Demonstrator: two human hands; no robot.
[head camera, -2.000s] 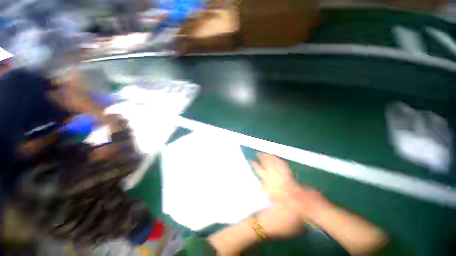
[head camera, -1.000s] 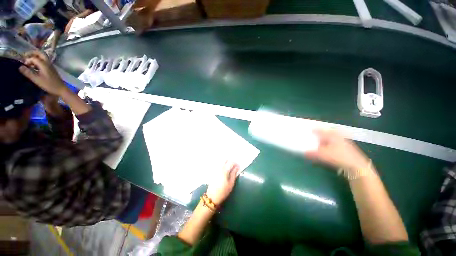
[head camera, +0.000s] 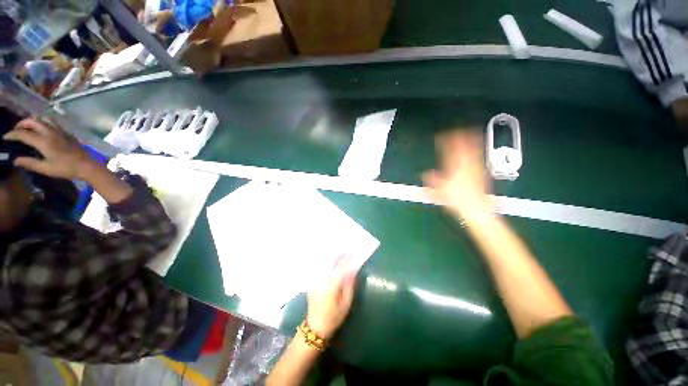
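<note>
A fanned stack of bright white wrapping sheets (head camera: 283, 241) lies on the green bench in front of me. My left hand (head camera: 332, 295) rests on the stack's right edge, fingers partly washed out; whether it grips a sheet cannot be told. My right hand (head camera: 462, 175), blurred, is empty with fingers apart, above the white divider strip. A wrapped white packet (head camera: 368, 146) lies across the strip, left of my right hand. A white oblong looped product (head camera: 503, 148) lies beyond the strip, just right of my right hand.
A row of white looped products (head camera: 164, 132) lies at the far left. A co-worker in a checked shirt (head camera: 90, 271) is at the left beside a pale work sheet (head camera: 177, 215). Brown cartons (head camera: 336, 26) and white tubes (head camera: 514, 36) are across the line. Sleeves of others show at the right.
My right hand has let go of the white packet, which now lies farther left and beyond the strip. The right hand has moved forward and left. My left hand stays at the stack.
</note>
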